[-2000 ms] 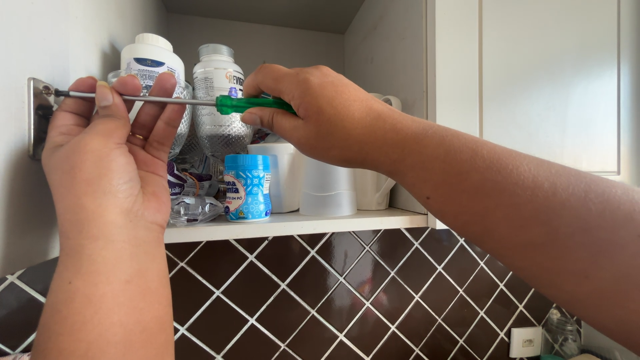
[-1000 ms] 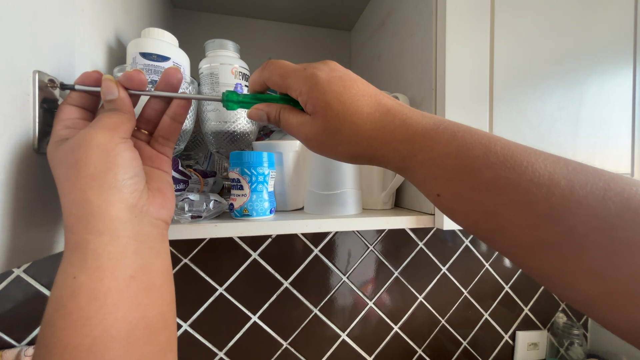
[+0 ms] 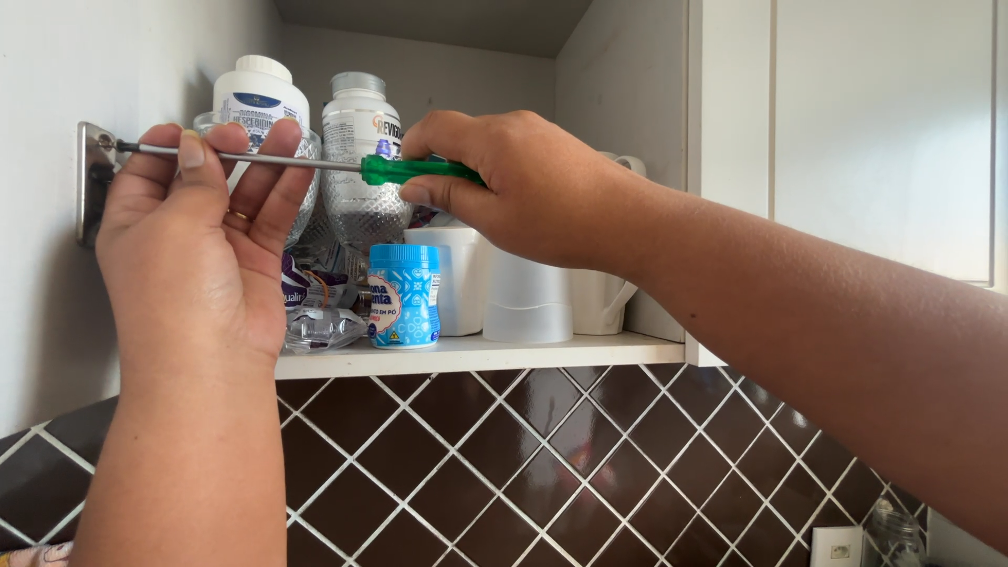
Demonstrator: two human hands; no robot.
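My right hand [image 3: 504,185] grips the green handle of a screwdriver [image 3: 299,161], its shaft lying nearly level and pointing left. My left hand [image 3: 197,205] pinches the shaft near the tip between thumb and fingers, the other fingers raised; a ring is on one of them. The tip meets a screw at the top of a metal hinge plate [image 3: 90,201] on the cabinet's left side wall. My left fingers hide part of that plate. Behind the hands stand a white plastic bottle [image 3: 264,90] and a second bottle with a grey cap [image 3: 358,118], near textured glassware.
On the cabinet shelf [image 3: 488,356] are a blue plastic jar [image 3: 404,295], a clear plastic package [image 3: 323,329], an upturned translucent cup [image 3: 528,303] and white mugs [image 3: 602,303]. A white cabinet door [image 3: 882,134] is at right. Below are dark tiles and a wall socket [image 3: 836,546].
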